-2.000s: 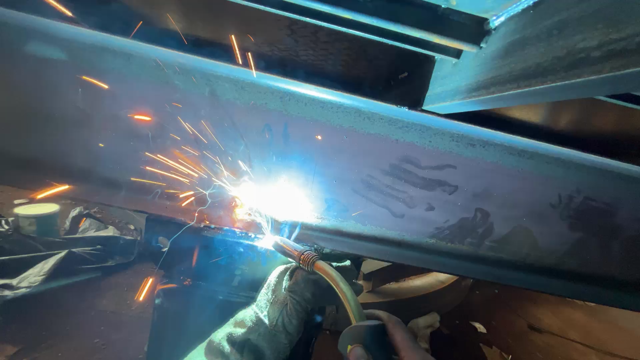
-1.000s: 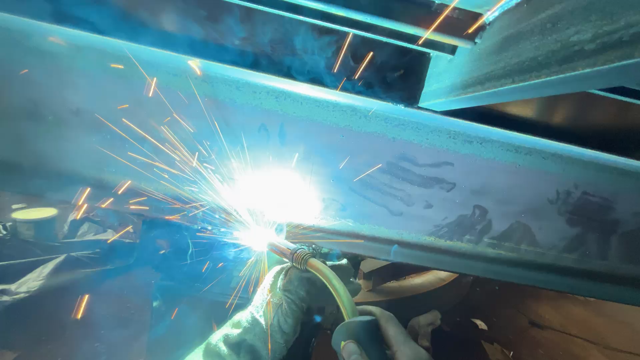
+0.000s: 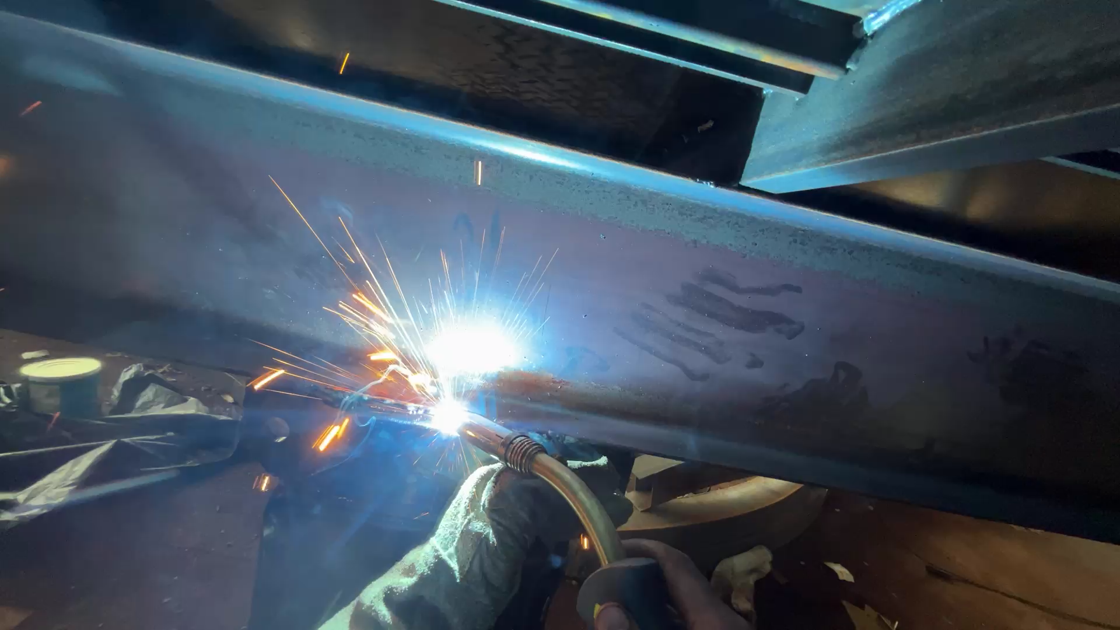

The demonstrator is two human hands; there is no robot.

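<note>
My right hand (image 3: pixel 674 586) is closed around the handle of a MIG welding torch (image 3: pixel 582 507), at the bottom, right of centre. The torch's curved neck runs up and left to its nozzle, where a bright arc (image 3: pixel 449 416) burns at the lower edge of a long steel beam (image 3: pixel 612 245). Sparks fan up and left, and a white glare shows on the beam's face above the arc. My left hand (image 3: pixel 499 516), in a heavy pale glove, is just below and behind the torch neck. Its fingers are in shadow, so whether it grips or only supports the neck is unclear.
Steel members (image 3: pixel 919 96) meet the beam at the upper right. A round metal piece (image 3: pixel 717 512) lies under the beam. At the left are a lidded tub (image 3: pixel 61 385) and crumpled dark sheeting (image 3: pixel 96 464). Scraps lie on the floor at the lower right.
The arc and the torch nozzle have shifted slightly left along the beam's lower edge. Glare and smoke are weaker than one second ago. My right hand has kept hold of the torch.
</note>
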